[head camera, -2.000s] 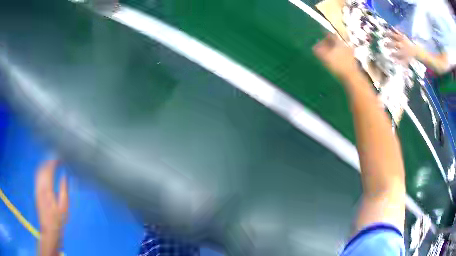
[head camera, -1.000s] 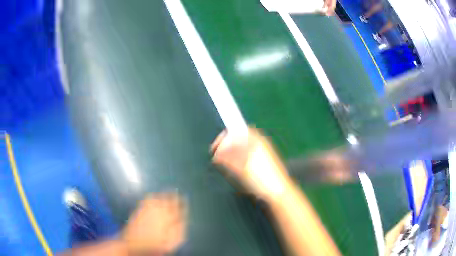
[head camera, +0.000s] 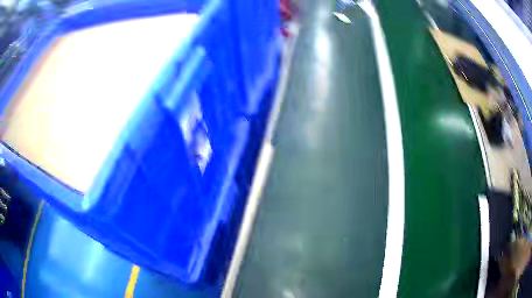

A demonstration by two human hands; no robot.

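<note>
Neither of my hands is in view. Nearest in front of me at the left is a large blue bin (head camera: 169,227), tilted in the picture and blurred. A pale tan flat surface (head camera: 105,87) shows inside its rim. A small whitish label-like patch (head camera: 196,134) is on the bin's side. The grey-green bench (head camera: 326,192) runs beside the bin, with a pale edge between them.
The green conveyor belt (head camera: 434,192) runs right of the bench behind a white edging strip (head camera: 395,174). Beyond it are cardboard sheets (head camera: 452,49) with dark items and another person's hand (head camera: 516,256). Blue floor with yellow lines (head camera: 133,282) shows lower left.
The view has swung along the line. The blue bin now fills the left side. Both of my hands, over the bench one second ago, have left the picture.
</note>
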